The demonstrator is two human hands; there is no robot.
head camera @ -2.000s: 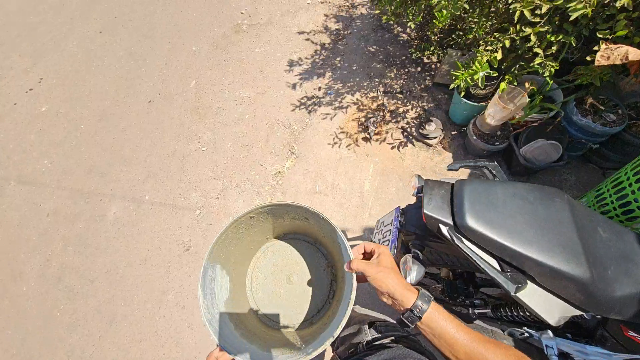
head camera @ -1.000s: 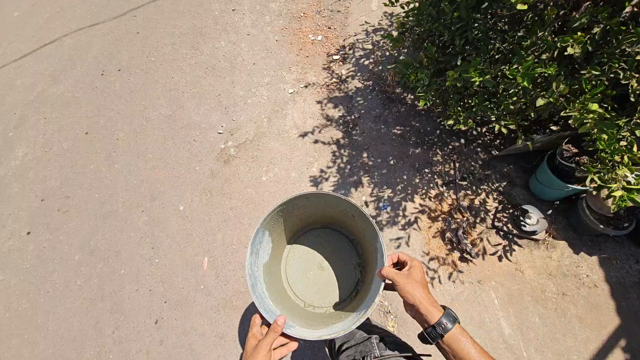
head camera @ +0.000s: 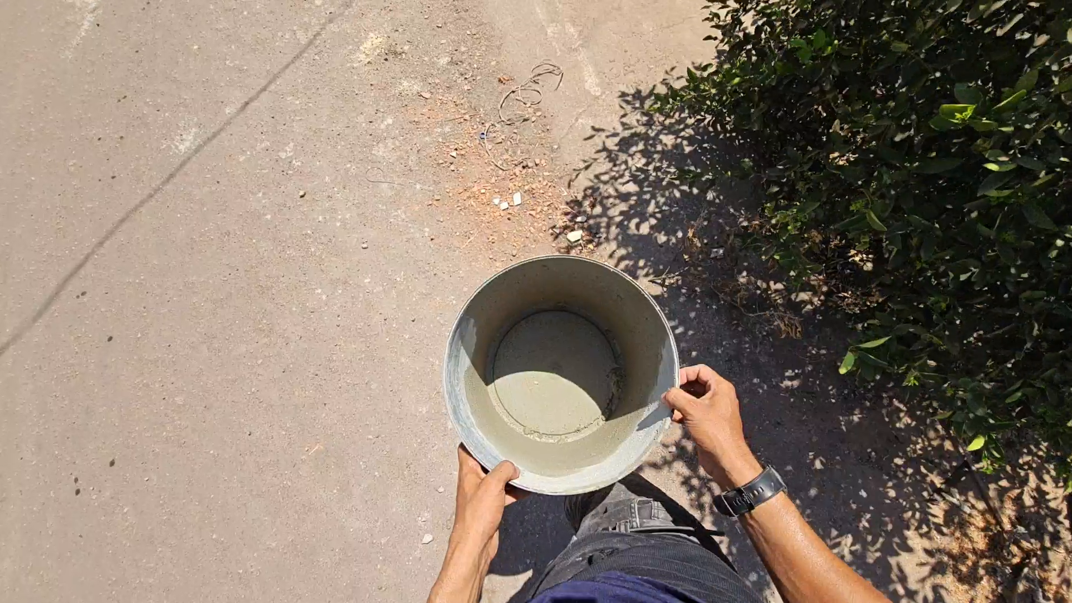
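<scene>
A round bucket [head camera: 559,452] coated inside with grey, cement-like residue is held in front of my body, its mouth facing up. My left hand [head camera: 484,496] grips the lower left of the rim, thumb over the edge and fingers beneath. At the right side, my right hand [head camera: 705,412] pinches the rim between thumb and fingers. A black wristwatch [head camera: 750,492] is on my right wrist. Part of the bucket's inside lies in shadow, and its outer wall is mostly hidden.
Leafy bushes [head camera: 921,193] fill the right side and cast dappled shade on the pavement [head camera: 251,352]. Ahead of the bucket lie reddish rubble [head camera: 494,188] and a loose piece of thin cord or wire [head camera: 526,96].
The view has moved well along the pavement, so the motorcycle and potted plants are out of sight. My left hand, barely visible at first, now shows fully on the rim; both hands still hold the bucket.
</scene>
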